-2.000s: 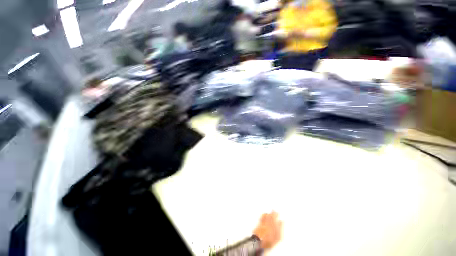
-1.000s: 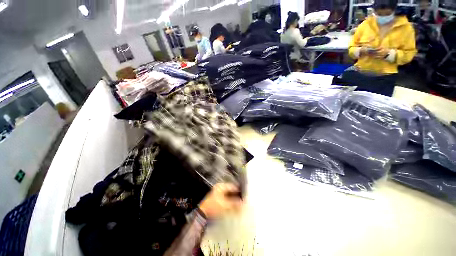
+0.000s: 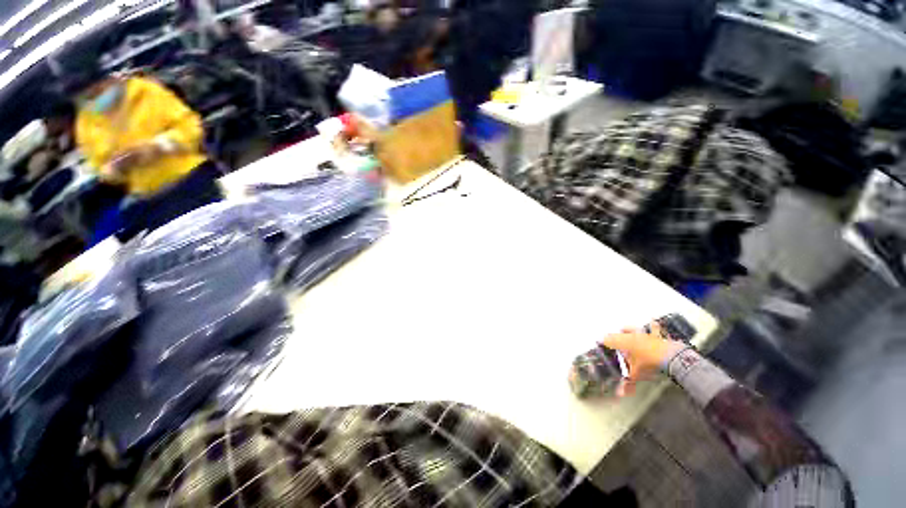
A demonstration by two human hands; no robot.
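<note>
A plaid garment (image 3: pixel 348 456), black and cream check, lies spread along the near table edge at the bottom of the view. My right hand (image 3: pixel 641 355) reaches in from the right, over a short, dark checked folded or rolled piece (image 3: pixel 596 373) at the table's right corner. The piece shows on both sides of the hand. A small whitish slim item (image 3: pixel 623 365) shows at my fingers; blur hides what it is and whether the hand grips it or the piece. My left hand is not in view.
Polybagged dark garments (image 3: pixel 204 308) cover the table's left side. A black hanger (image 3: pixel 433 189) and a cardboard box (image 3: pixel 417 144) with blue on top are at the far end. A large plaid heap (image 3: pixel 656 179) stands beyond the right edge. A person in yellow (image 3: pixel 144 134) stands far left.
The view has swung right. The hand that held the plaid garment at the left heap is out of view. The garment is now at the near edge, and my right hand has appeared.
</note>
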